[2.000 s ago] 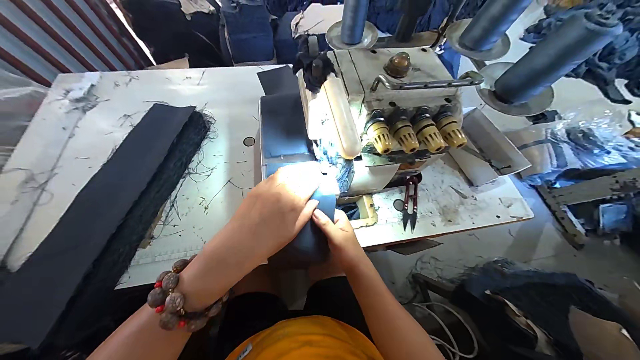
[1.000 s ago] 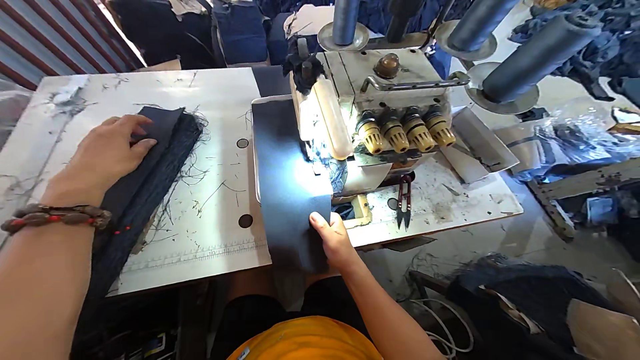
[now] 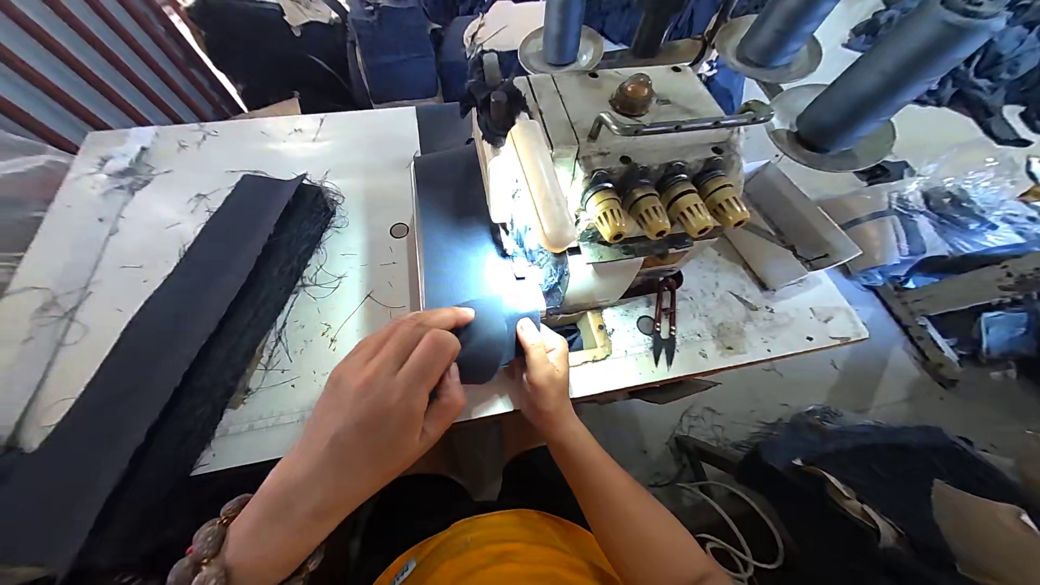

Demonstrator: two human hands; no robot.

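A dark fabric strip [image 3: 455, 219] lies on the bed of an overlock sewing machine [image 3: 642, 154], its near end folded or curled toward me. My left hand [image 3: 398, 378] pinches the left side of that near end. My right hand [image 3: 543, 370] grips its right edge with thumb and fingers, close to the lit presser foot area. The needle is hidden by glare and lint. To the left, a stack of dark fabric strips [image 3: 203, 268] with frayed edges lies on the white table [image 3: 357, 268].
Red-handled thread snips [image 3: 665, 321] lie right of the machine, near a cardboard tray [image 3: 800, 223]. Thread cones [image 3: 894, 77] stand behind on the right. Dark fabric is heaped [image 3: 861, 479] at lower right. Loose threads litter the table.
My left hand has come from the stack at left to the strip at the machine. The strip's near end, hanging flat before, is now folded up between my hands.
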